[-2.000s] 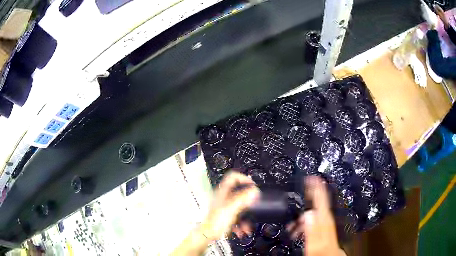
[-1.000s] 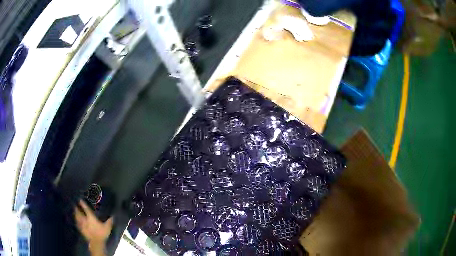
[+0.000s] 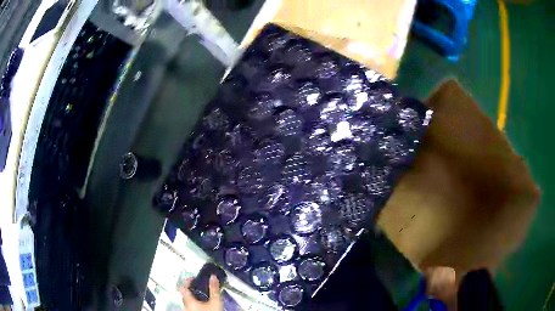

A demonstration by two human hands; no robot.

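Observation:
A large glossy black blister tray (image 3: 277,146) with rows of round pockets lies across the middle. Ringed round ends of black cylindrical parts (image 3: 254,229) show in its near-left pockets. My left hand (image 3: 204,299), cut off by the bottom edge, is closed on a black cylindrical part (image 3: 207,280) just left of the tray's near corner. A blurred skin-coloured patch at the lower right may be my right hand (image 3: 440,284); a dark shape is beside it, and I cannot tell whether it is held.
The dark conveyor belt (image 3: 125,222) runs along the left, with a ringed black part (image 3: 128,165) standing on it. A white post (image 3: 210,36) rises behind the tray. Tan cardboard (image 3: 341,24) lies beyond it. A brown carton (image 3: 481,200) stands right, a blue stool (image 3: 447,30) at the upper right.
My left hand has moved from the belt to beside the tray's near corner and now has a black part in it. The view has shifted, so the tray and carton sit higher in it.

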